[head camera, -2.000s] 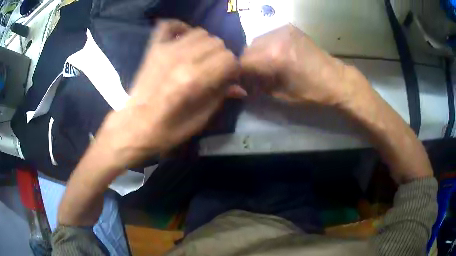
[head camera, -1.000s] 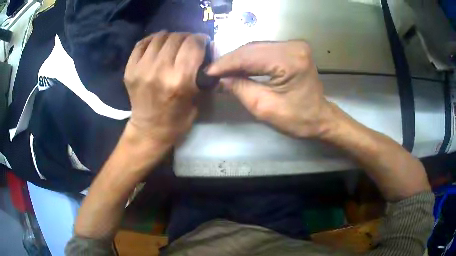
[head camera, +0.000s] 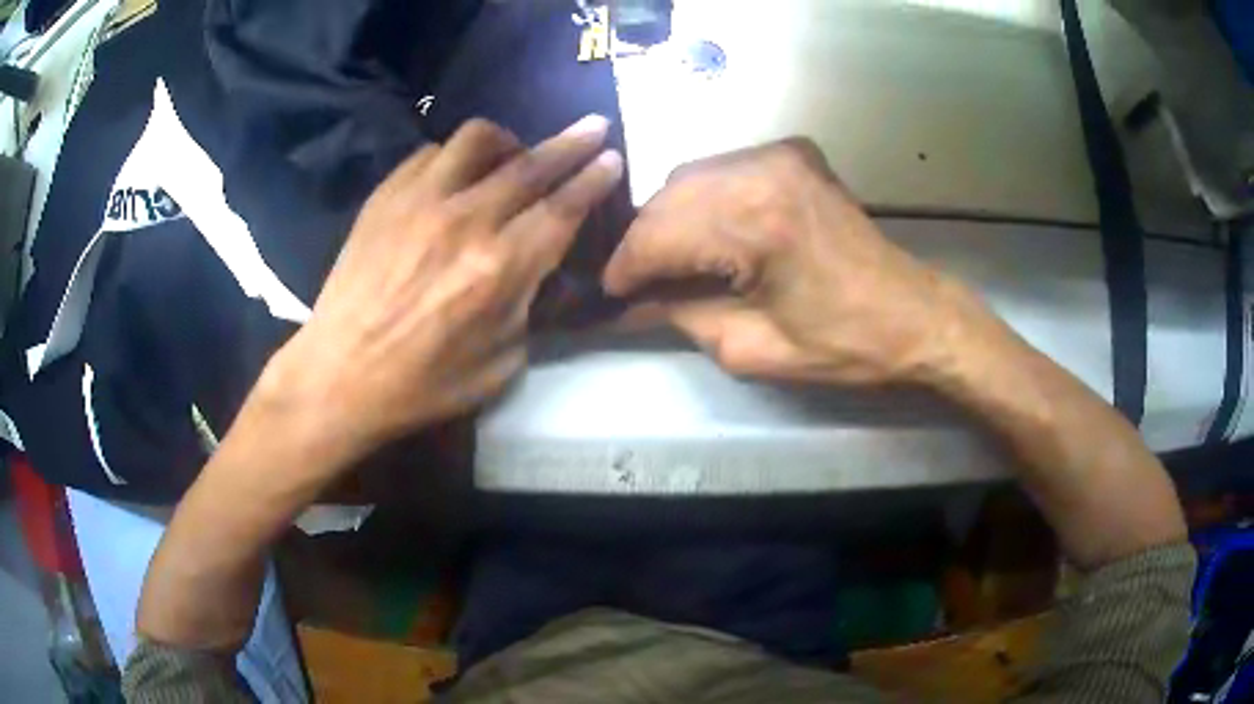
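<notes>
A black garment with white panels and dark printed lettering covers the left of the machine bed. Its right edge runs under the presser foot at the top centre. My left hand lies on the garment, index and middle fingers stretched along the edge below the foot; the thumb is hidden. My right hand pinches the garment's edge between thumb and fingers, just right of my left hand. The pinched cloth is partly hidden by the fingers.
A black strap crosses the machine bed at the right. The pale table edge curves in front of my lap. A red part and pale blue cloth are at lower left. A blue object is at lower right.
My left fingers have gone from curled to stretched out on the cloth edge. My right hand has moved slightly down, still at the edge. The garment edge now lies flatter below the foot.
</notes>
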